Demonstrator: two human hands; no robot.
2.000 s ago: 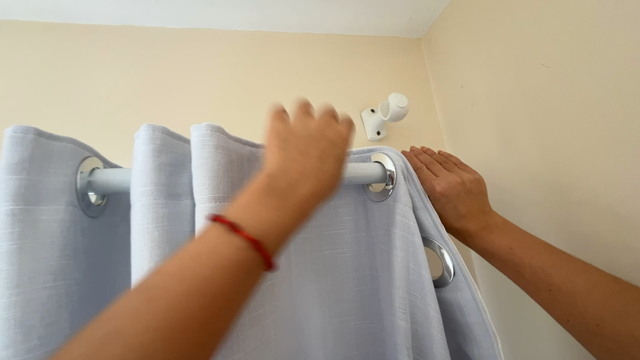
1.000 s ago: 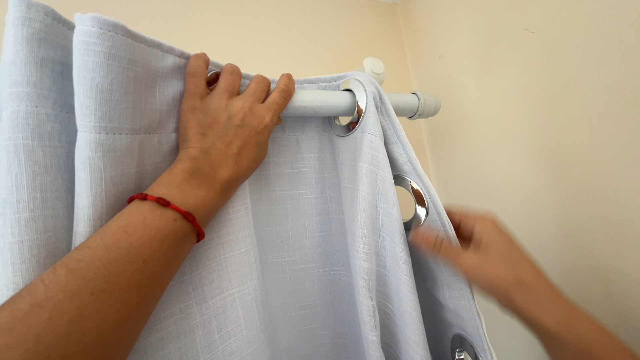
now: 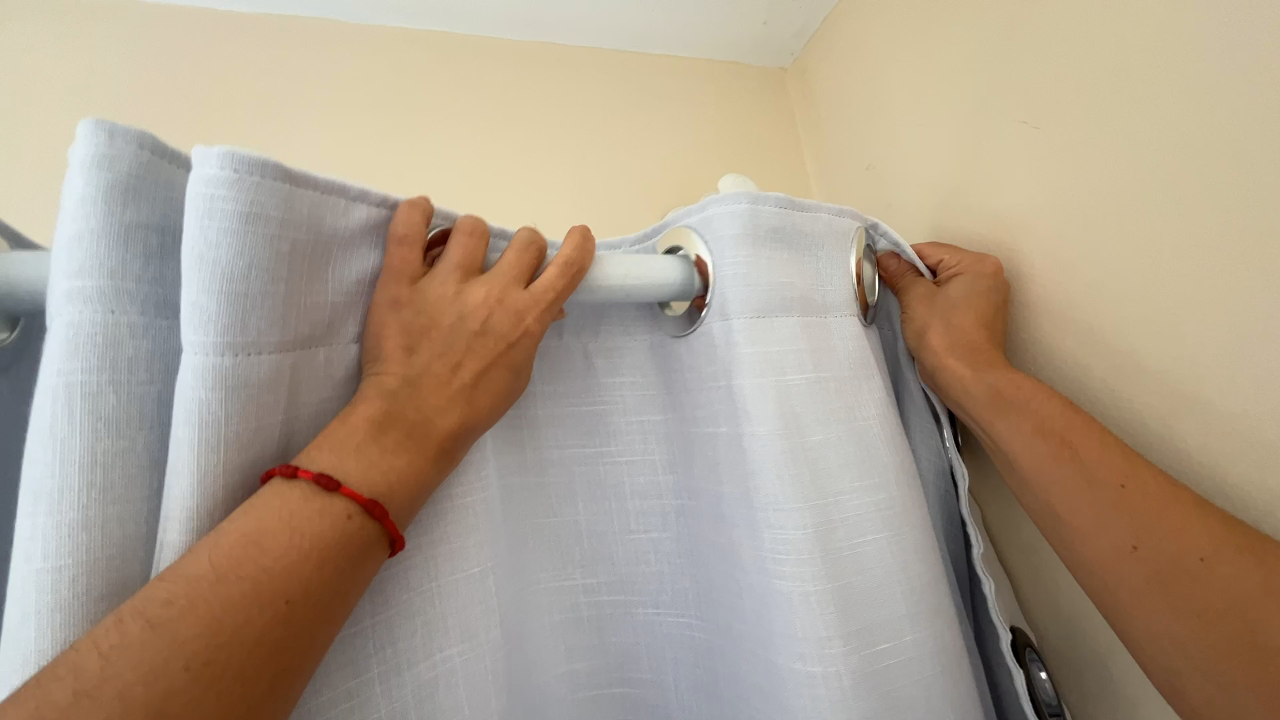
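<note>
My left hand [image 3: 460, 320], with a red braided bracelet [image 3: 335, 488] on its wrist, has its fingers over the white curtain rod [image 3: 630, 278] and the top of a pale blue-grey grommet curtain [image 3: 640, 480]. The rod goes into a silver grommet [image 3: 700, 300] right of this hand; its end is hidden behind the cloth. My right hand [image 3: 950, 300] pinches the curtain's top edge just beside another silver grommet [image 3: 865, 276], seen nearly edge-on. Lower on the right, one more grommet [image 3: 1038, 675] hangs along the drooping edge.
A white rod bracket [image 3: 737, 184] on the wall shows only its top above the curtain. Cream walls meet in a corner [image 3: 800, 130] behind it, under a white ceiling [image 3: 600, 20]. The right wall [image 3: 1130, 250] is close to my right forearm.
My right hand, blurred beside a hanging grommet one second ago, now grips the curtain's top edge, raised up near rod height. The rod's capped end, visible then, is now covered by cloth.
</note>
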